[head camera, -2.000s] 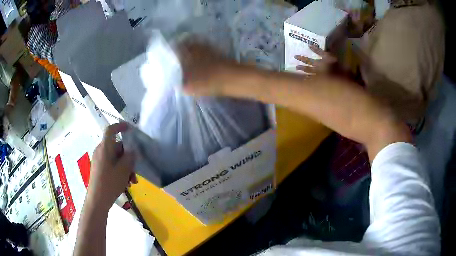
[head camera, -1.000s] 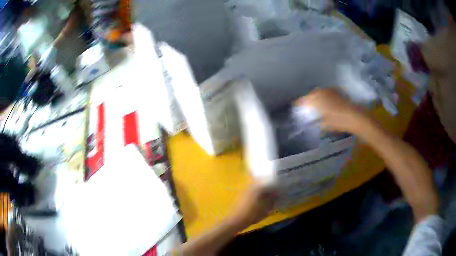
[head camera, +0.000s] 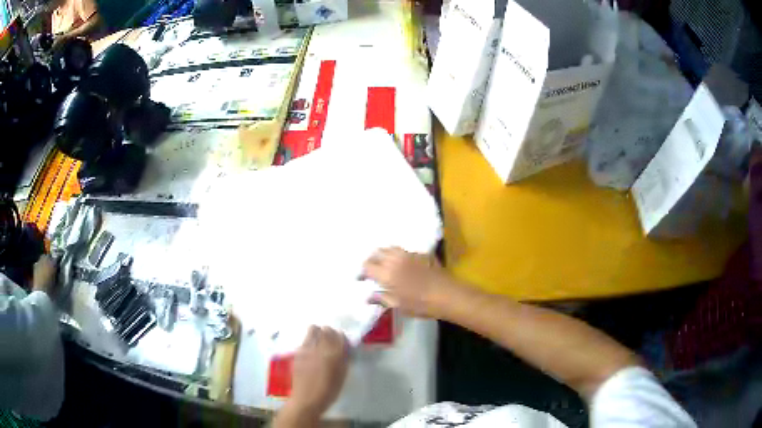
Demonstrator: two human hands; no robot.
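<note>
A stack of white plastic bags [head camera: 292,217] lies on the printed table in front of me. My left hand [head camera: 322,368] is at the bags' near edge, slightly blurred, its fingers closed on the edge of a bag. My right hand [head camera: 409,282] is at their right edge, fingers and thumb on the bag edge. How many bag layers the fingers hold cannot be told.
An open retail box [head camera: 535,125] stands on the yellow table [head camera: 535,242], with another box beside it and clear packets at right. Black fans [head camera: 92,117] stand at left. Small dark slabs [head camera: 125,305] and another person's sleeve [head camera: 29,351] are at near left.
My right hand has left the bagged item in the open box, and my left hand has let go of the box. Both are now on the white bags. The view has swung left.
</note>
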